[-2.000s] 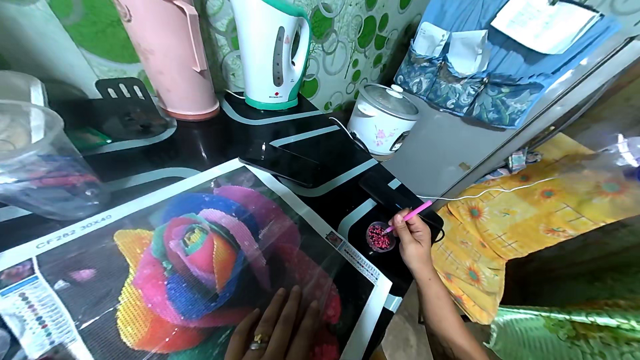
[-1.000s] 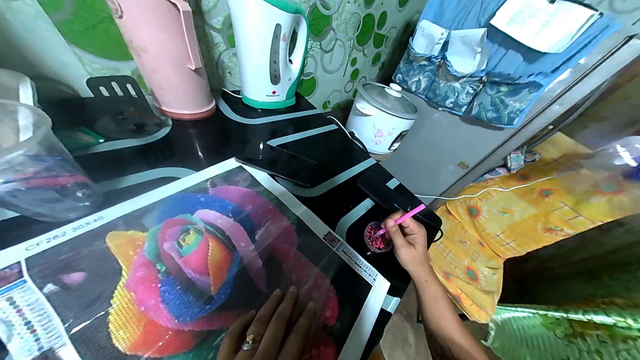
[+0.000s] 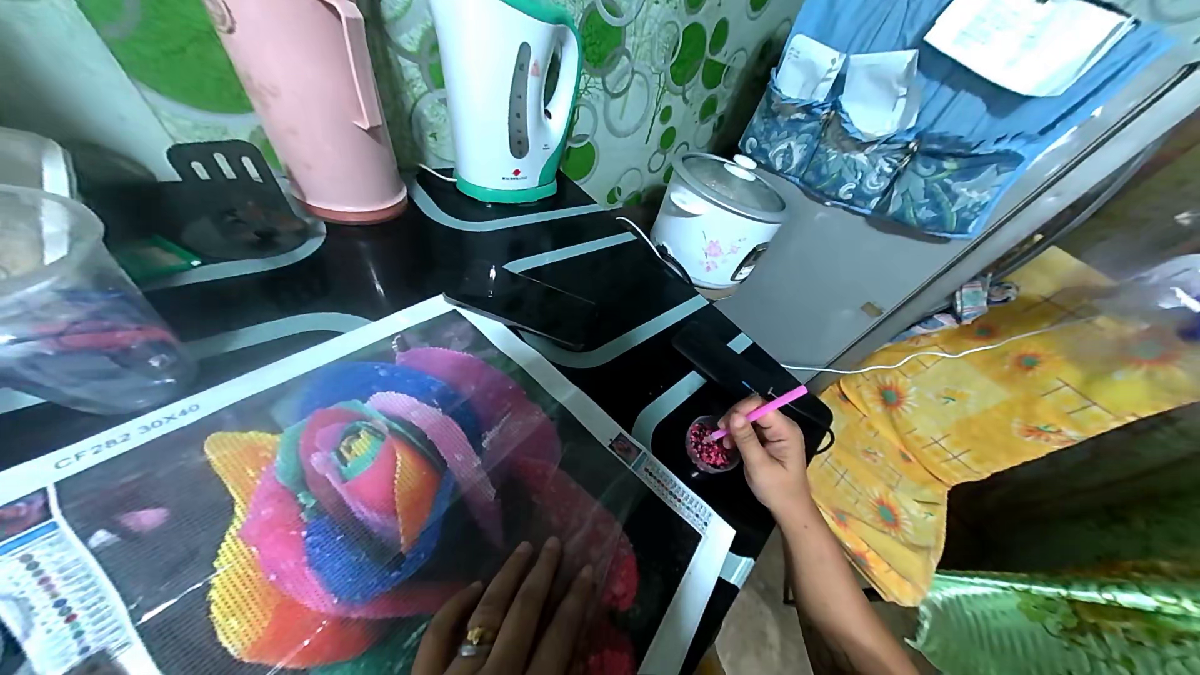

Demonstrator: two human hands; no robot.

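Observation:
A diamond painting canvas of a multicoloured rose (image 3: 375,487) with a white border lies on the black table under a clear film. My left hand (image 3: 511,614), with rings on one finger, rests flat on its lower part, fingers spread, holding nothing. Beyond the canvas's right edge, my right hand (image 3: 771,450) grips a pink applicator pen (image 3: 764,413). The pen's lower end is in a small round clear dish of red and pink beads (image 3: 710,444). My right fingers are beside the dish's rim; whether they touch it I cannot tell.
A dark phone (image 3: 525,305) lies by the canvas's top corner, and a black device (image 3: 741,370) behind my right hand. At the back stand a pink jug (image 3: 314,103), a white electric kettle (image 3: 502,103) and a rice cooker (image 3: 717,225). A clear plastic container (image 3: 75,309) is at left.
My right hand stays at the bead dish, with the pen now tilted a little differently. My left hand remains on the canvas.

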